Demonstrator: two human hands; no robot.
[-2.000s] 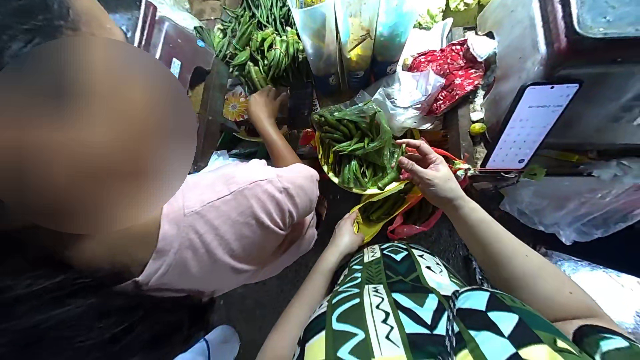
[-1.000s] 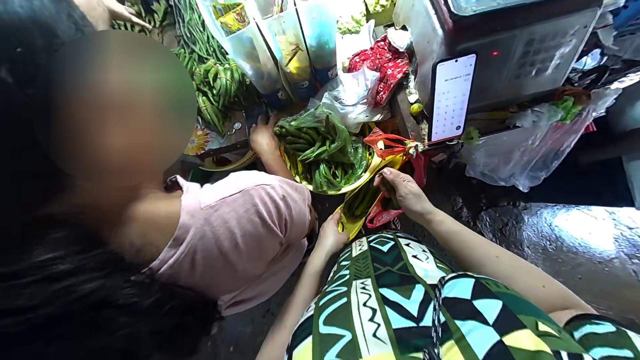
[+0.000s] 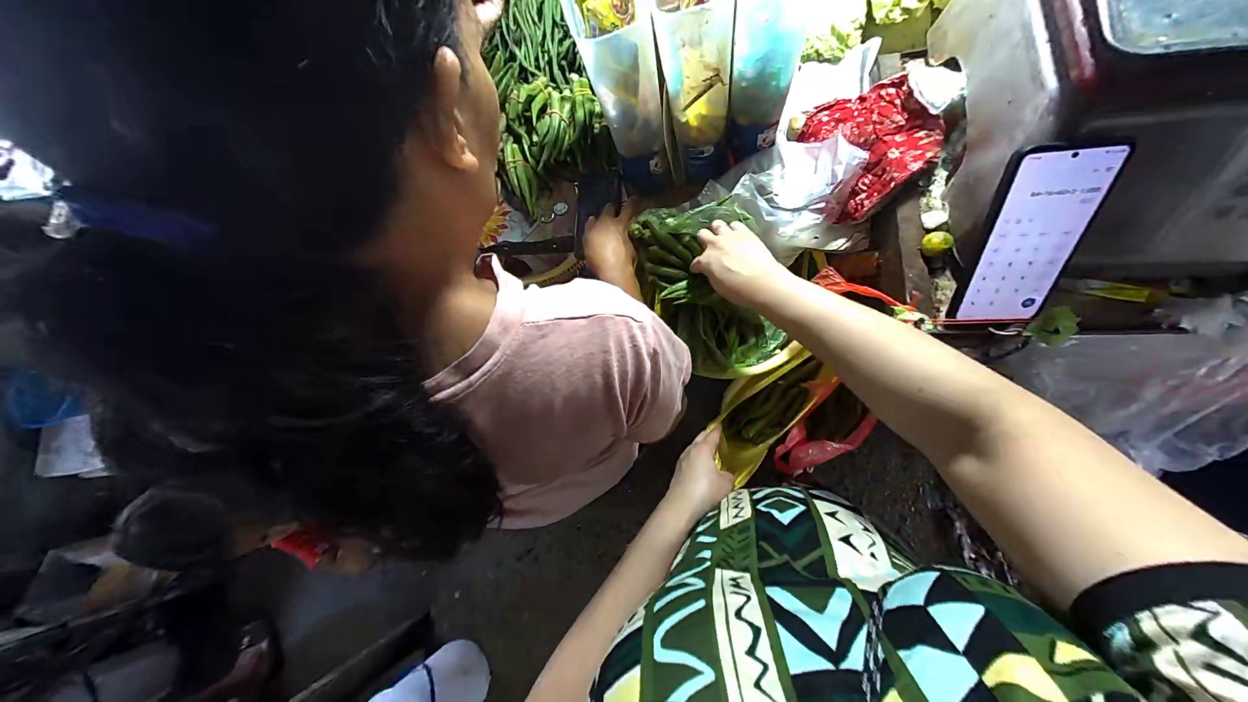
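Observation:
My left hand grips the edge of a yellow plastic bag, which hangs open with green pods inside. Over the pile of green finger-shaped vegetables, in a clear green-tinted bag within a round yellow-rimmed container, is my right hand, its fingers bent down at the pods. Whether its fingertips hold a pod is hidden. A red plastic bag hangs right beside the yellow one.
A person in a pink shirt stands close on the left, one hand beside the vegetables. Bundled okra, clear plastic holders, a red patterned cloth, a small green citrus fruit and a phone showing a calculator lie around.
My right hand has moved from the yellow bag up to the pile of green vegetables. My left hand stays at the yellow bag's edge. The view has shifted.

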